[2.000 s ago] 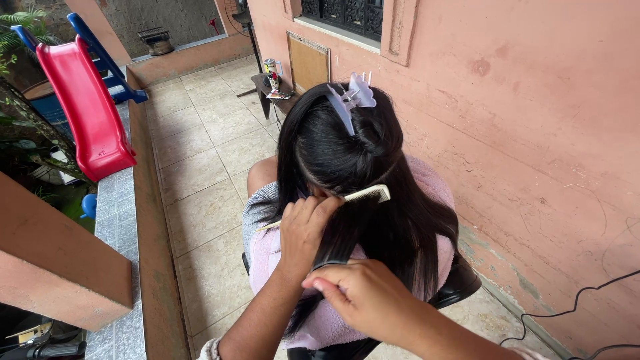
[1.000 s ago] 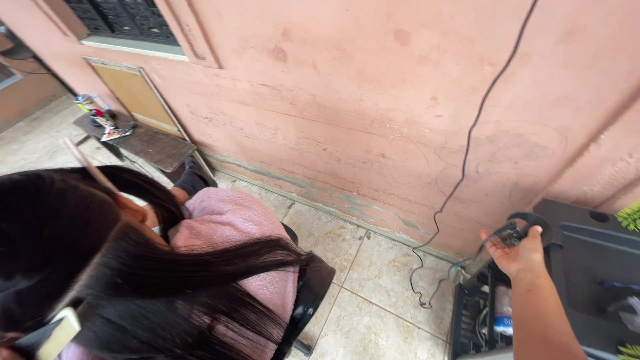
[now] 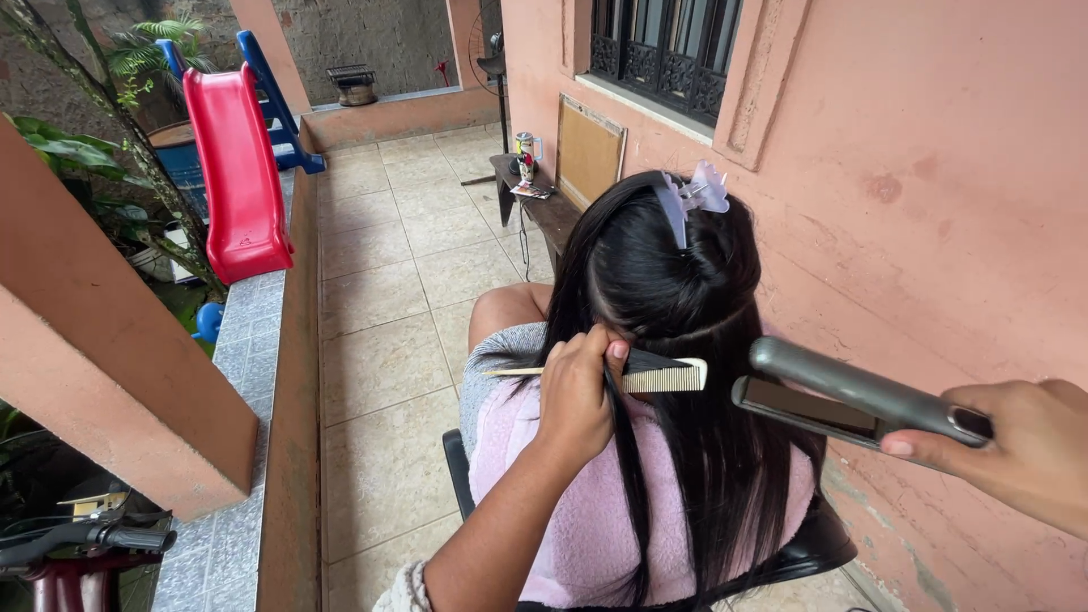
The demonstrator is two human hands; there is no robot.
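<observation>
A seated person with long dark hair point(image 3: 714, 459) has a pink towel point(image 3: 561, 501) over the shoulders. A lilac claw clip point(image 3: 693, 197) pins the upper hair on top of the head. Behind the neck, my left hand point(image 3: 580, 391) grips a pale tail comb point(image 3: 667, 376) together with a thin lock of hair. The comb's teeth point down and its tail points left. To the right of the head, my right hand point(image 3: 1003, 442) holds a grey flat iron point(image 3: 858, 395) by its handle end. Its plates stand apart, with no hair between them.
The person sits on a black chair point(image 3: 816, 544) beside a pink wall point(image 3: 943, 238). Ahead, a dark wooden bench point(image 3: 548, 208) holds a patterned mug point(image 3: 525, 157). A low tiled ledge point(image 3: 242, 340) runs along the left, near a red slide point(image 3: 238, 170).
My right hand, empty two seconds ago and at the dark cart on the right one second ago, now holds the flat iron beside the head. The view has swung right and back.
</observation>
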